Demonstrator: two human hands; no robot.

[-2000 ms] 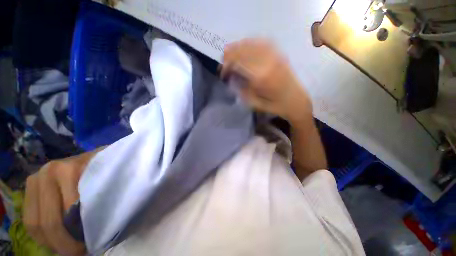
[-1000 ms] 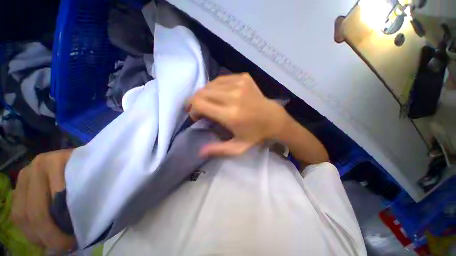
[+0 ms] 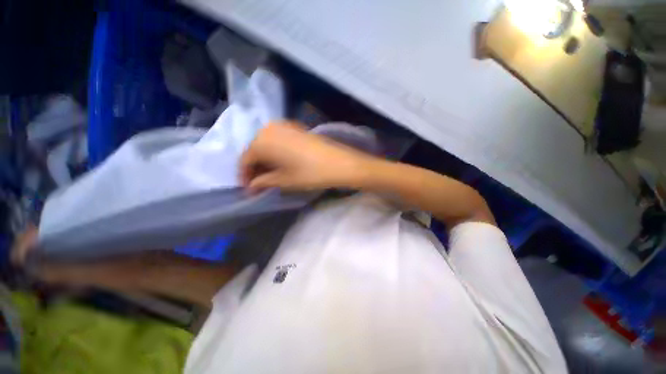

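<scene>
The grey-blue garment (image 3: pixel 146 175) is stretched between my two hands, over the blue crate at the left and in front of my body. My right hand (image 3: pixel 281 157) is closed on its upper part near the picture's middle. My left hand (image 3: pixel 28 252) is small and blurred at the far left edge, at the garment's outer end; its fingers seem closed on the cloth. The lower side of the cloth looks darker grey.
The white sewing table (image 3: pixel 438 109) crosses the top right, with the lit tan machine bed (image 3: pixel 537 66) and a black pad (image 3: pixel 619 102). A blue crate (image 3: pixel 117 88) holds grey cloth at the upper left. Yellow-green cloth (image 3: pixel 95 336) lies at the lower left.
My left hand has moved up and outward to the left, pulling the garment out wider. My right hand has moved left with the cloth. More yellow-green cloth shows below.
</scene>
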